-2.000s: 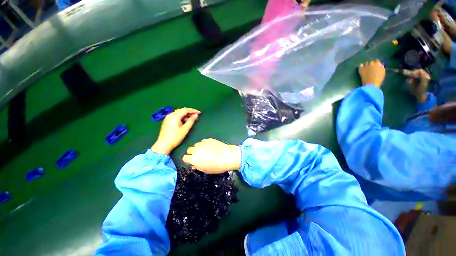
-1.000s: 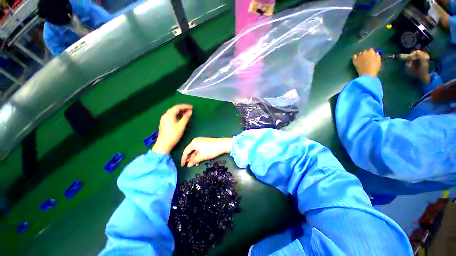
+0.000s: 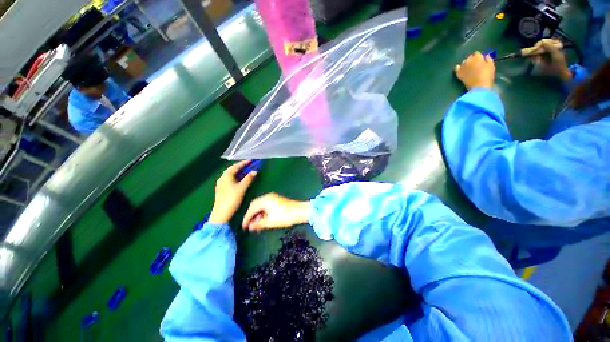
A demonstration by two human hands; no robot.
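Observation:
My left hand [image 3: 231, 192] holds a blue part [image 3: 250, 167] between thumb and fingers, just below the left corner of the clear bag. My right hand [image 3: 274, 212] is beside it, just above the heap, with fingers curled; whether it pinches a small part cannot be seen. A heap of small shiny black parts [image 3: 287, 290] lies between my forearms. More blue parts [image 3: 161, 260] lie in a spaced row at the lower left; one is partly hidden behind my left sleeve.
A clear zip-lock bag [image 3: 361, 87] with dark parts at its bottom lies beyond my hands, over a pink strip [image 3: 287, 30]. At right a neighbour's hands [image 3: 476, 70] hold a blue part and a pen-like tool [image 3: 512, 55]. A metal rail [image 3: 127, 127] runs behind the green surface.
The empty left hand has taken hold of a blue part. The view has shifted, so the rail and a person across show more. The right hand stays near the heap.

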